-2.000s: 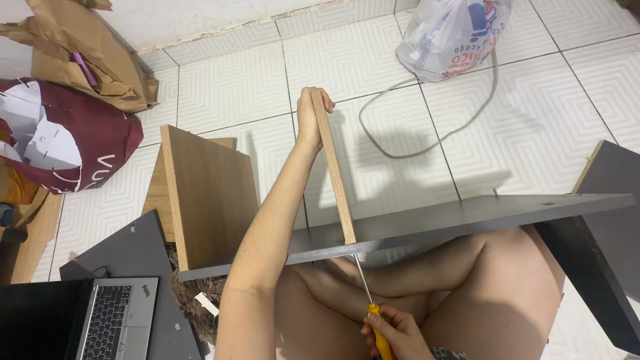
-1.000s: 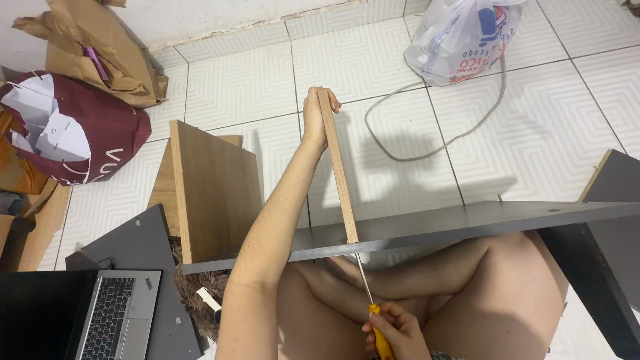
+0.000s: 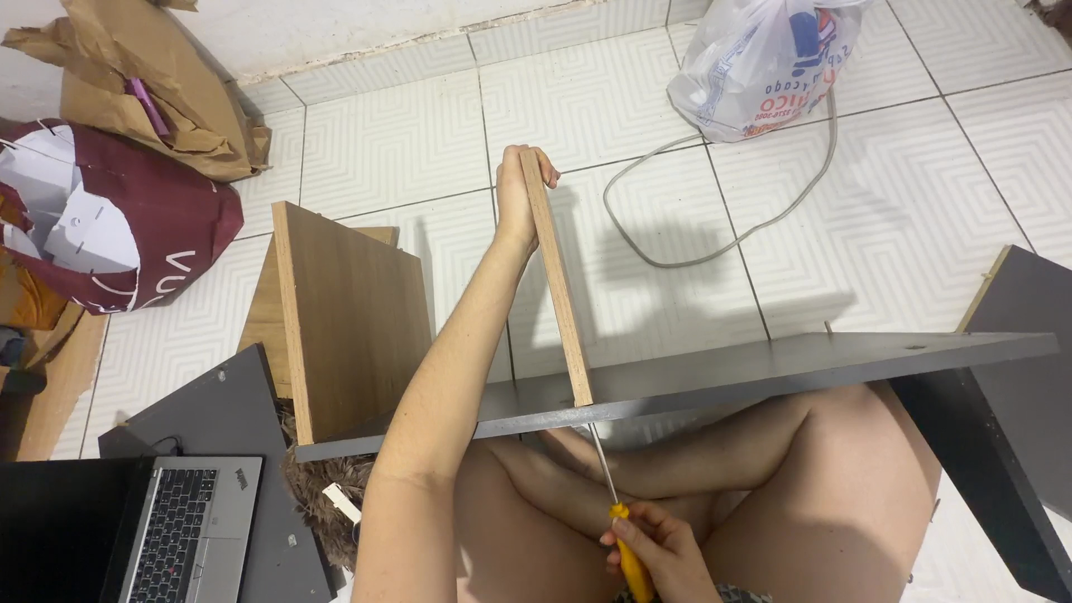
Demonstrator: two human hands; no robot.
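My left hand (image 3: 521, 197) grips the far end of a wood-grain panel (image 3: 557, 285), seen edge-on. The panel's near end meets a long dark grey board (image 3: 703, 368) that lies across above my crossed legs. In my right hand (image 3: 662, 548) is a screwdriver with a yellow handle (image 3: 633, 569). Its metal shaft points up to the underside of the grey board, just below the joint with the panel; the tip is hidden. Another wood-grain panel (image 3: 356, 327) stands on the left end of the grey board.
An open laptop (image 3: 180, 528) rests on a grey panel (image 3: 276, 494) at the lower left. Further grey boards (image 3: 1017, 318) stand at the right. A plastic bag (image 3: 766, 71) and a grey cable (image 3: 720, 251) lie on the tiled floor. A maroon bag (image 3: 188, 243) and brown paper (image 3: 159, 92) are at the upper left.
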